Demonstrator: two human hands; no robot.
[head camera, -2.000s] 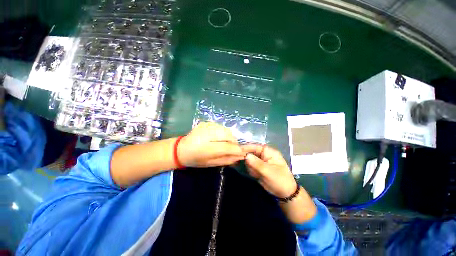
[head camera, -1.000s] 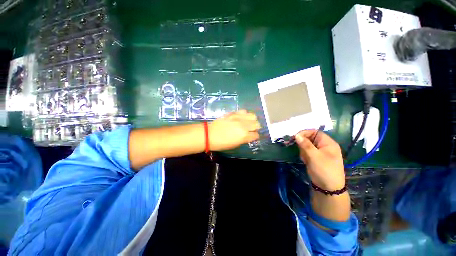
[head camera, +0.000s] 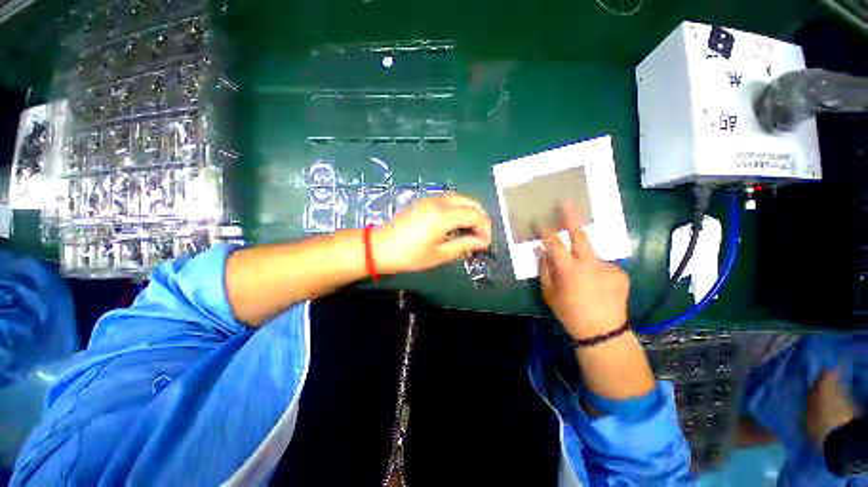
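Observation:
My left hand (head camera: 433, 234) is over the near edge of the clear blister tray (head camera: 381, 117), its fingers closed on a small dark module (head camera: 462, 231). A small silvery and dark piece (head camera: 479, 265) lies just below its fingertips. My right hand (head camera: 582, 285) is to the right, its blurred fingertips over the grey-brown rectangle (head camera: 533, 204) on the white card (head camera: 612, 190). The blur hides whether these fingers hold anything. The clear tray lies flat on the green mat, with shiny shapes in its nearest row.
Stacked blister trays (head camera: 143, 143) stand at the left, beside a white sheet with dark marks (head camera: 33, 157). A white equipment box (head camera: 719, 114) with a grey hose is at the right, with black and blue cables below. Another filled tray (head camera: 700, 390) and a person's arm are at lower right.
My right hand has moved left and up from the card's lower edge onto the grey-brown rectangle. Compared with two seconds ago, my hands are apart, and the view has shifted.

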